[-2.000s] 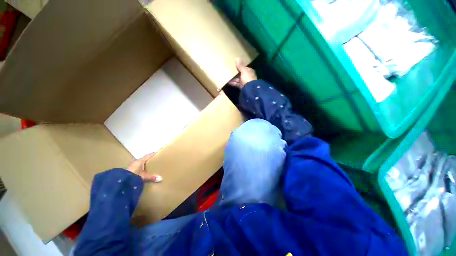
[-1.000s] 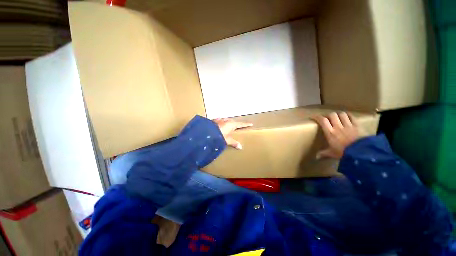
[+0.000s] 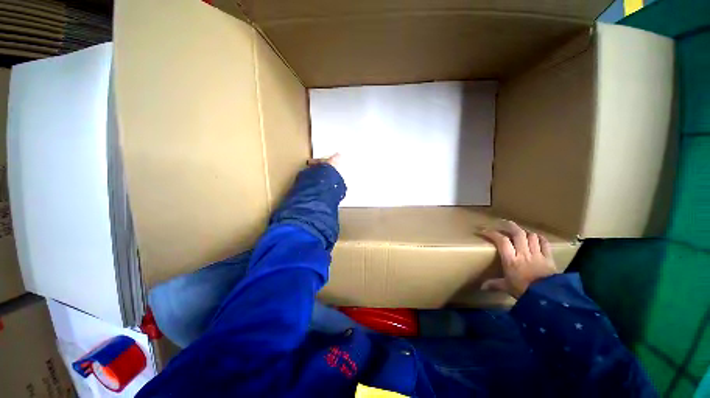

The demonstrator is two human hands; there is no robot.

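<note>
An open brown carton (image 3: 545,140) lies before me with its flaps spread outward. A flat white liner sheet (image 3: 405,144) covers its bottom. My left hand (image 3: 324,160) reaches inside at the carton's left side, by the sheet's left edge; the sleeve hides part of it, and I cannot tell whether it touches the sheet. My right hand (image 3: 523,258) rests over the near edge of the carton, fingers on top and thumb outside on the near flap (image 3: 389,268).
A stack of white liner sheets (image 3: 58,179) stands at left. A blue and red tape dispenser (image 3: 113,364) lies below it. Flattened cartons (image 3: 54,27) are at upper left. A green crate (image 3: 693,179) stands at right. A red stool (image 3: 381,319) is below the carton.
My left hand has left the near edge and moved down inside the carton at left. My right hand stays on the near edge. The view has shifted, showing the tape dispenser.
</note>
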